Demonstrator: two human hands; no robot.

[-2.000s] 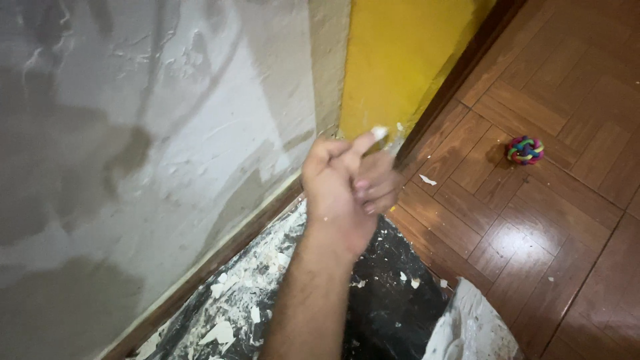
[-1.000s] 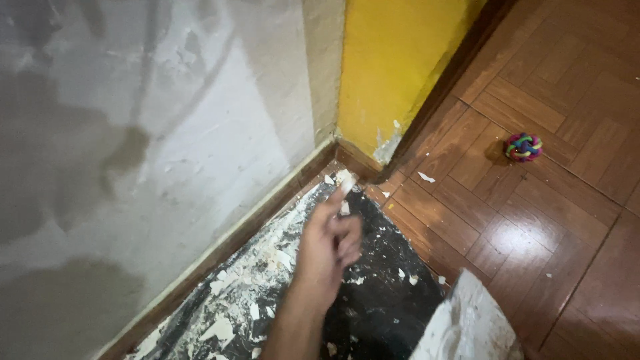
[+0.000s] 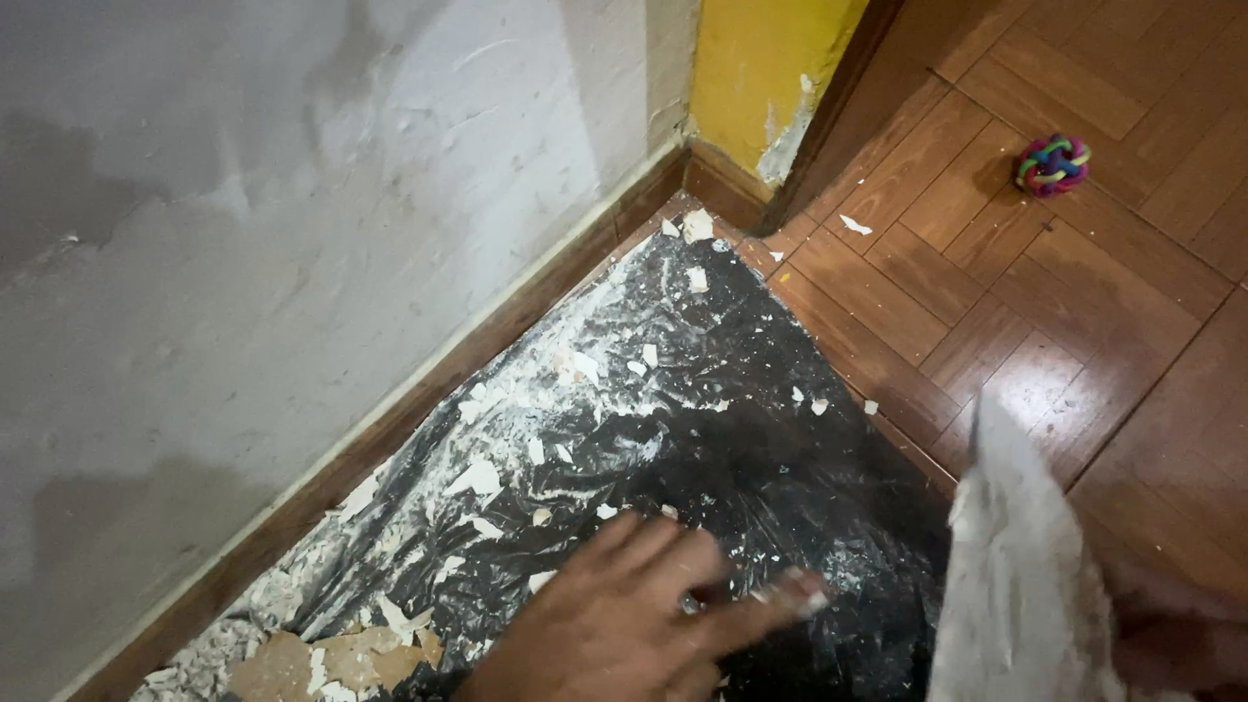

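Note:
My left hand [image 3: 634, 614], blurred, is low over a black plastic sheet [image 3: 838, 478] at the bottom centre. Its fingers are partly spread, one reaching right with white material near its tip; I see nothing held. At the lower right my right hand [image 3: 1180, 634] is dark, blurred and partly cut off, behind a broad, pointed, greyish-white coated piece [image 3: 1024, 575] that it appears to hold; its exact kind is unclear. White paint or plaster flakes [image 3: 475, 480] and powder lie on the sheet, with larger beige flakes [image 3: 366, 658] at its lower left.
A grey patchy wall [image 3: 341, 292] with a wooden baseboard [image 3: 419, 390] runs along the left. It meets a yellow wall [image 3: 751, 78] with chipped paint and a dark brown door frame edge [image 3: 838, 97]. A multicoloured woven ball [image 3: 1053, 164] rests on the brown wood-patterned floor [image 3: 936, 244].
My left hand was by the foot of the yellow wall, then over the sheet's far corner; now it is lower and nearer, over the sheet. The corner flakes it partly hid are in plain view.

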